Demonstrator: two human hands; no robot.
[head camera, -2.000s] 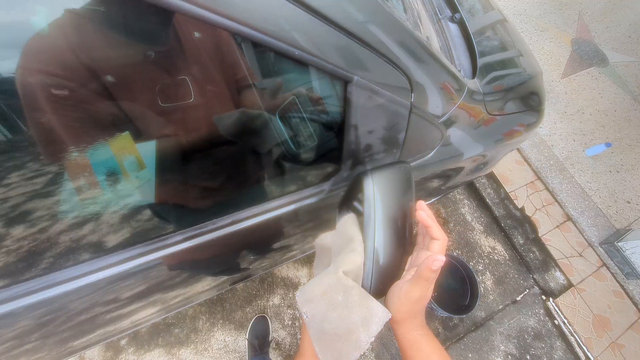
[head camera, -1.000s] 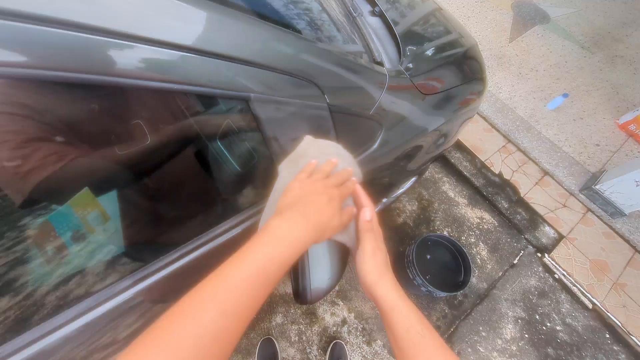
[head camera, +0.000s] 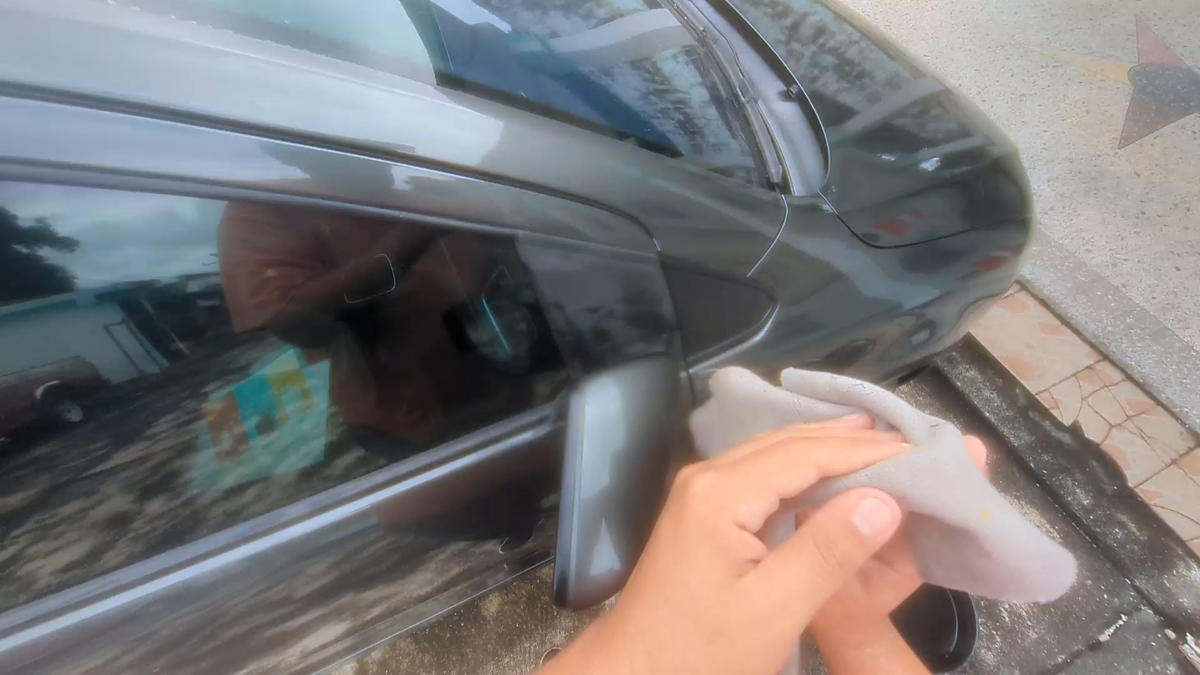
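Observation:
A light grey cloth (head camera: 975, 534) is bunched between my two hands, just right of the car's side mirror (head camera: 614, 478). My left hand (head camera: 769, 534) lies over the cloth with its thumb and fingers closed on it. Behind and below it is my right hand (head camera: 872, 581), mostly hidden by the left hand and the cloth; a fingertip shows past the cloth's edge, and the hand supports the cloth from beneath. Both hands are off the mirror housing. The dark side window (head camera: 422, 356) reflects a person in a reddish-brown top.
The dark grey car's hood (head camera: 919, 141) and windshield (head camera: 600, 75) extend toward the upper right. A black bucket (head camera: 942, 623) stands on the stained concrete, partly hidden behind my right forearm. Beyond the car runs a strip of cracked tiles (head camera: 1116, 403).
A second ago both hands pressed the cloth over the mirror; now they hold it bunched to the right of the mirror. The view has shifted closer to the car.

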